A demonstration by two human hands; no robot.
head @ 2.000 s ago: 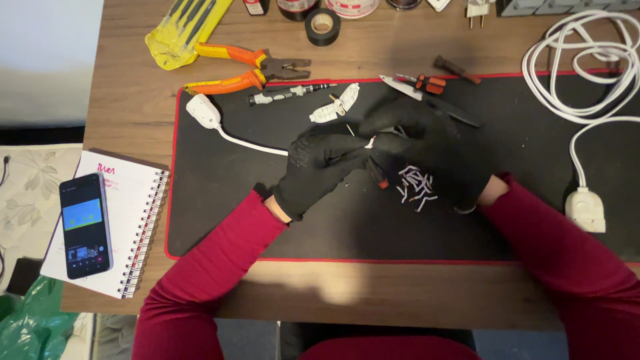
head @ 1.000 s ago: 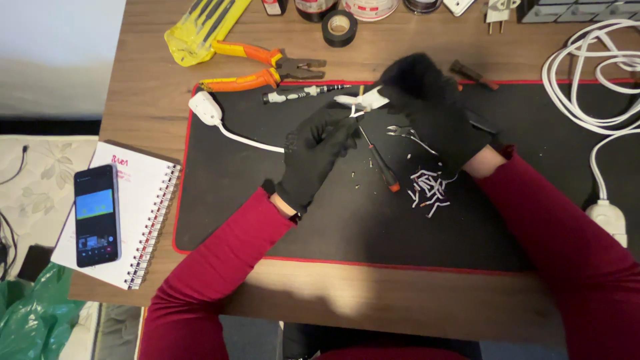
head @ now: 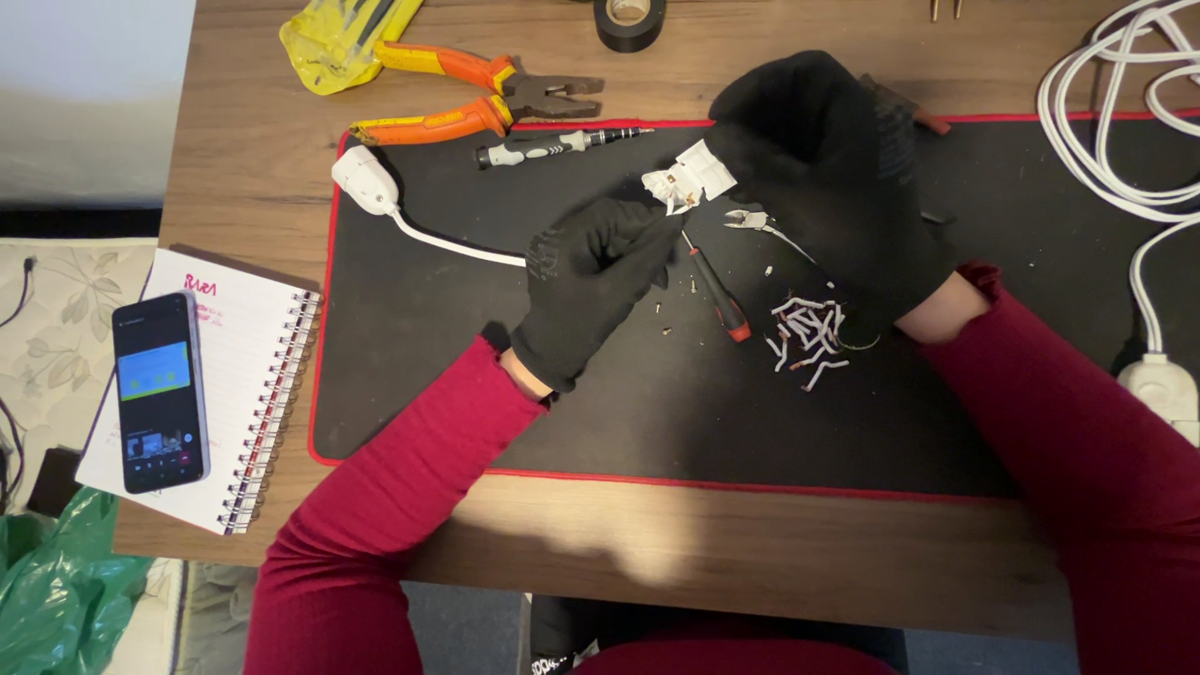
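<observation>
My left hand (head: 600, 281), in a black glove, pinches the end of a white cable where it meets an opened white plastic electrical fitting (head: 692, 178) with brass-coloured contacts. My right hand (head: 825, 178), also gloved, is at the fitting's right edge; its fingertips are hidden, so its grip cannot be told. From my left hand the cable (head: 459, 247) runs left to a white socket connector (head: 366, 180). Just below the fitting lies a red-and-black screwdriver (head: 720, 292), with small screws beside it. Small wire cutters (head: 750, 220) lie partly under my right hand.
Cut white wire pieces (head: 811, 330) lie on the black mat (head: 525, 412). Behind are orange combination pliers (head: 469, 94), a precision screwdriver (head: 553, 146) and black tape (head: 629, 21). A coiled white cable (head: 1078, 122) is at right; a phone (head: 159, 389) rests on a notebook (head: 239, 375) at left.
Two seconds ago both hands were together over the mat and the white fitting lay beyond them. Now the fitting is up at my hands, and the screwdriver and wire cutters are more exposed.
</observation>
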